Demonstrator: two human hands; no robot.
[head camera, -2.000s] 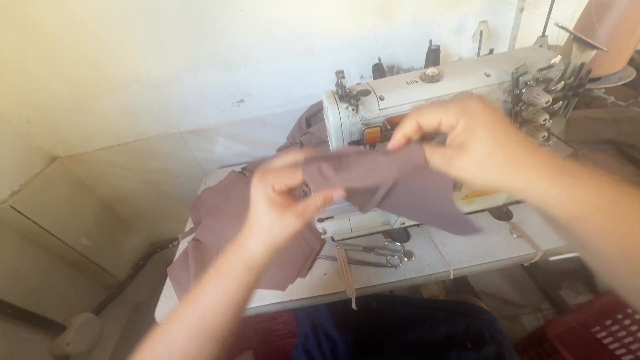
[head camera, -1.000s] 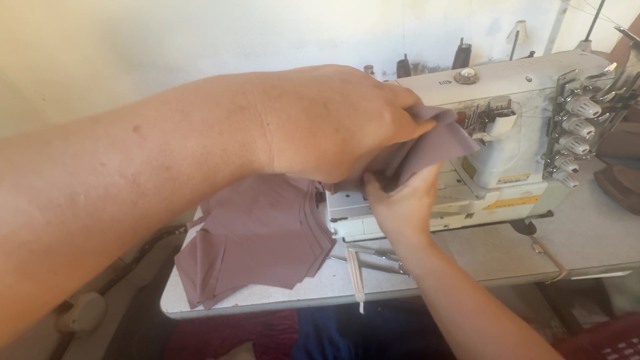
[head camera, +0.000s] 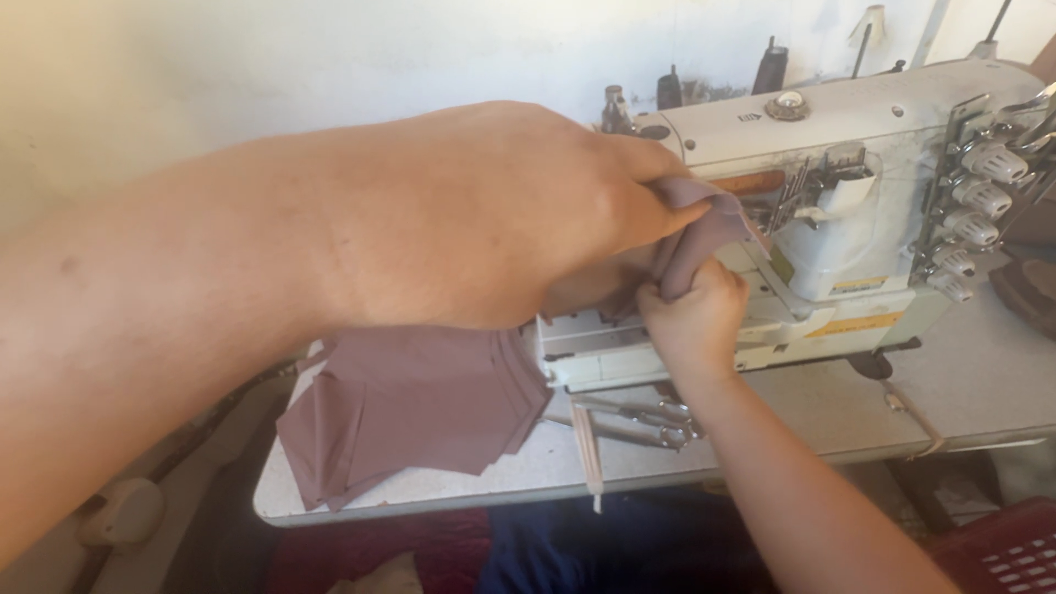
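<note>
My left hand (head camera: 511, 214) reaches in from the left and pinches the upper edge of a mauve fabric piece (head camera: 716, 231) between its fingers. Below it, my right hand (head camera: 701, 318) grips the lower part of the same piece, thumb against the folded cloth. Both hands are in front of the left end of a white industrial sewing machine (head camera: 883, 115), and they hide part of its needle area. A stack of mauve fabric pieces (head camera: 429, 396) lies on the table left of the machine, partly behind my left forearm.
Metal scissors (head camera: 652, 425) lie on the white table (head camera: 511, 487) below the machine bed. A pale strip (head camera: 587, 454) hangs over the front edge. Tension knobs (head camera: 982, 198) stand at right. Dark thread spools (head camera: 771, 68) are behind the machine. A red plastic basket (head camera: 1006, 553) is at lower right.
Two seconds ago both hands held the fabric piece stretched between them in front of the machine. The left hand has since crossed above the right, and the piece is now bunched between them.
</note>
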